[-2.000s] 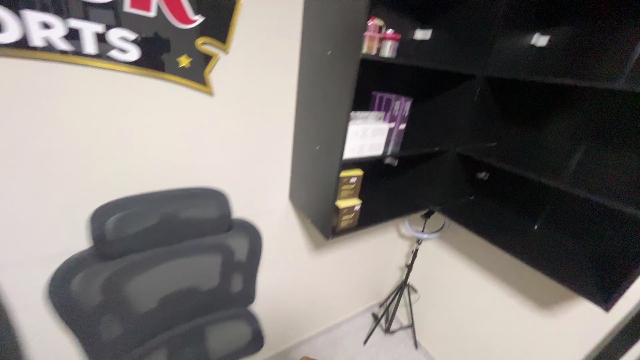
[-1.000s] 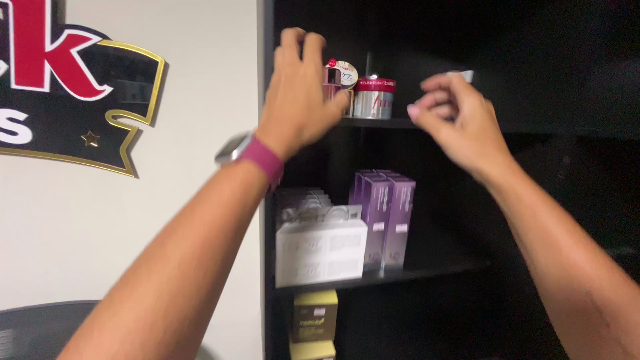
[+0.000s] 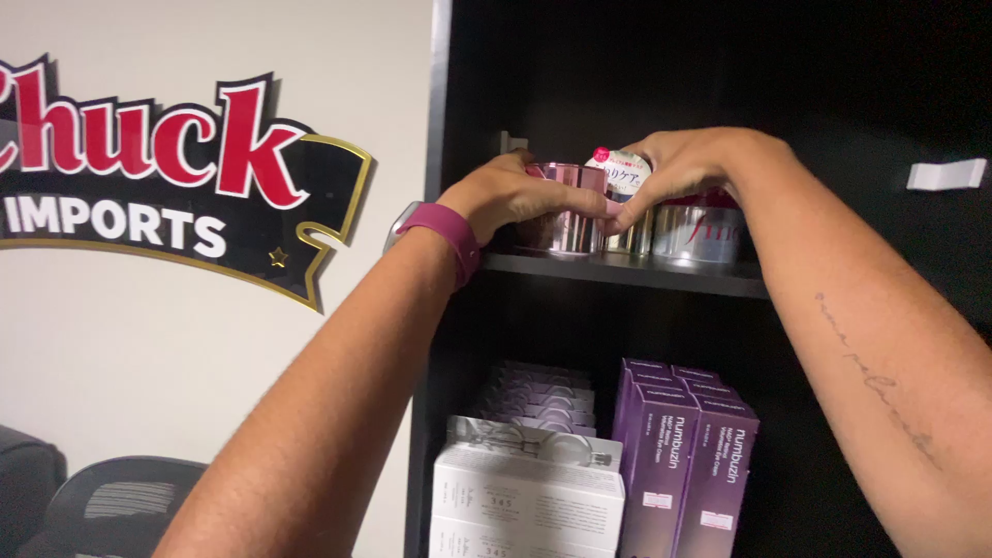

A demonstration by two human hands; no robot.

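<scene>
On the upper shelf, my left hand (image 3: 515,194) is wrapped around a shiny pink jar (image 3: 577,225), its thumb across the front. My right hand (image 3: 682,159) arches over a gold jar (image 3: 632,236) with a round white tag (image 3: 620,174); its thumb meets my left thumb between the two jars. Its other fingertips are hidden behind, so its hold is unclear. Right of these, a silver jar with a red lid (image 3: 697,236) stands on the shelf, partly under my right wrist.
The black shelf board (image 3: 620,271) runs below the jars. White boxes (image 3: 527,496) and purple eye cream boxes (image 3: 655,465) stand on the lower level. A white clip (image 3: 947,174) is at the right. A wall sign (image 3: 155,170) and a mesh chair (image 3: 124,496) are at the left.
Both hands, apart one second ago, have come together at the jars. My right hand has moved left over them. The view has moved closer to the shelves since two seconds ago.
</scene>
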